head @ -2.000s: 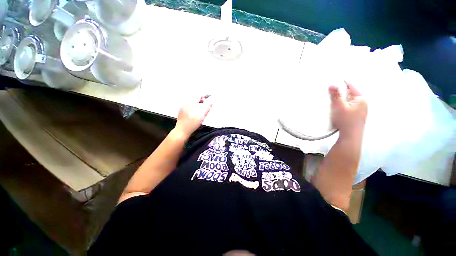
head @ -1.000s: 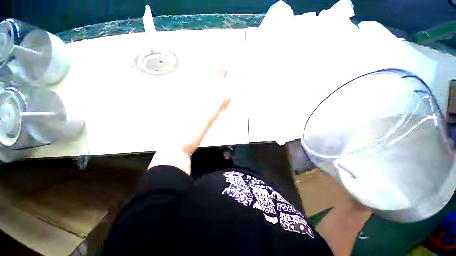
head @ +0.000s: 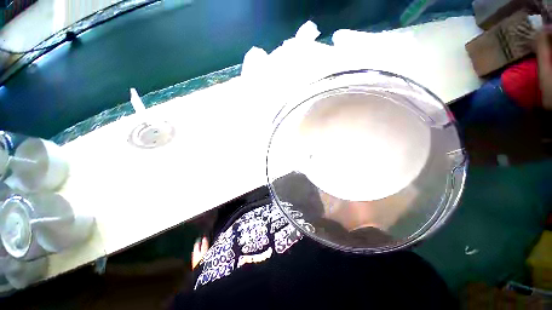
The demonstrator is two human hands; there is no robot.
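Note:
A large clear jar (head: 442, 200) is raised close to the camera, its open round rim facing me. My right hand (head: 358, 213) shows blurred through the jar wall at its lower side and holds it. My left hand (head: 200, 251) is low beside my shirt, below the bench edge, mostly hidden; only some fingers show. A low clear disc (head: 151, 134) with a white upright stem stands on the white bench (head: 200, 163). A white heap of poly bags (head: 284, 57) lies behind the jar.
Several waiting jars (head: 45, 221) lie at the left bench end. The dark green conveyor (head: 181, 54) runs beyond the bench. A brown carton (head: 499, 45) is at the far right, near another person's red sleeve (head: 522, 85). Green floor shows at lower right.
The jar has moved left and up from the right side, its opening now towards me. My left hand has moved down off the bench. The view has swung to the right.

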